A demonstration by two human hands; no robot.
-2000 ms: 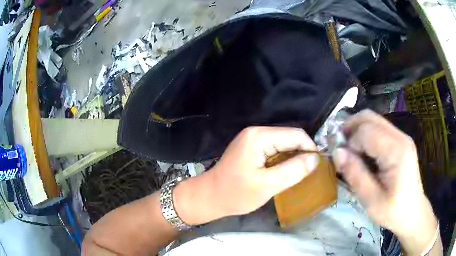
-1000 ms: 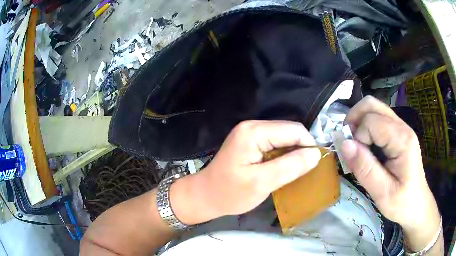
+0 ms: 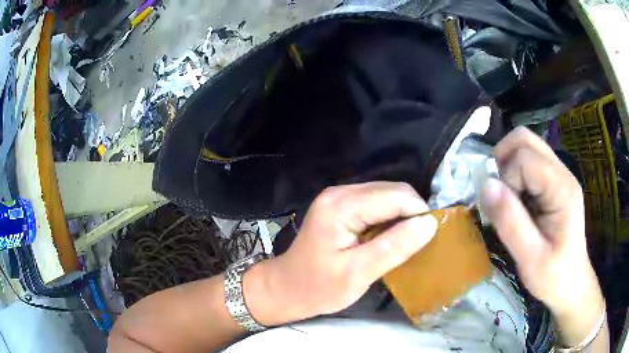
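Note:
Dark jeans [image 3: 234, 186] lie in front of me with the wide oval waist opening facing up. My left hand [image 3: 365, 241] pinches the upper edge of a tan-orange patch [image 3: 441, 265] between thumb and fingers. My right hand [image 3: 538, 214] is just right of the patch, thumb and fingers closed on a small whitish-grey tab [image 3: 487, 180]. Whitish, crinkled material [image 3: 461, 169] shows between the hands, beside white cloth [image 3: 476, 124] at the waistband. I cannot tell if the tab is a label or a tool's blade. Thin thread ends show at the patch's top edge.
A pale lap cloth [image 3: 483, 314] dotted with threads lies under the hands. A wooden-edged table [image 3: 47, 158] and a blue can-like object [image 3: 16, 224] are at left. A yellow crate [image 3: 592, 148] is at right. Cloth scraps [image 3: 183, 72] litter the floor. A brown stringy heap [image 3: 172, 251] lies below the jeans.
The patch has turned, its lower end swinging right. My right hand has moved slightly right and up with the tab. My left hand keeps its pinch at the patch's edge.

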